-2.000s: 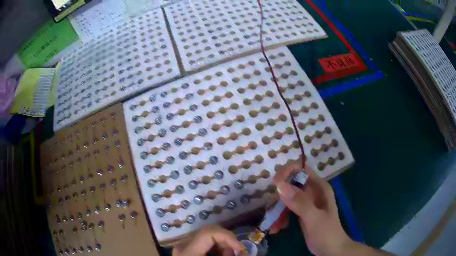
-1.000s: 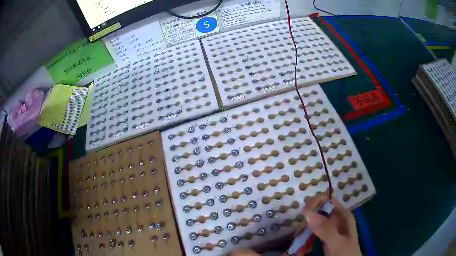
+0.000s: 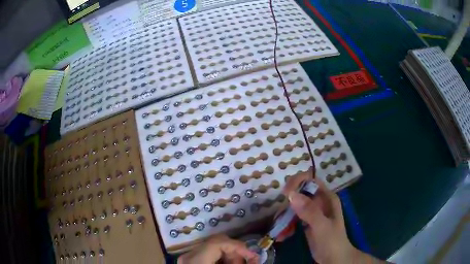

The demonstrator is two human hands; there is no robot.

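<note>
My right hand [image 3: 320,214] holds a grey-white corded hand tool [image 3: 283,223], slanting down to the left. Its brass-gold tip is at a round fixture with a white centre [image 3: 264,254], at the bottom edge of the view. My left hand [image 3: 219,251] is cut off by the bottom edge. Its fingertips are at the fixture's left side; whether they pinch a small part cannot be seen. The white component tray [image 3: 247,116] lies just beyond my hands, with round silver-grey components in its left columns and brown cut-outs showing elsewhere.
A dark red tool cord [image 3: 294,109] crosses the white tray from above. A brown tray [image 3: 116,242] with small parts lies at left. Two other white trays [image 3: 191,51] lie behind. Stacked trays [image 3: 438,103] stand at right. A red label [image 3: 351,80] is on the green mat.
The view tilted up and back down, so both hands and the round fixture show again. My right hand still holds the tool.
</note>
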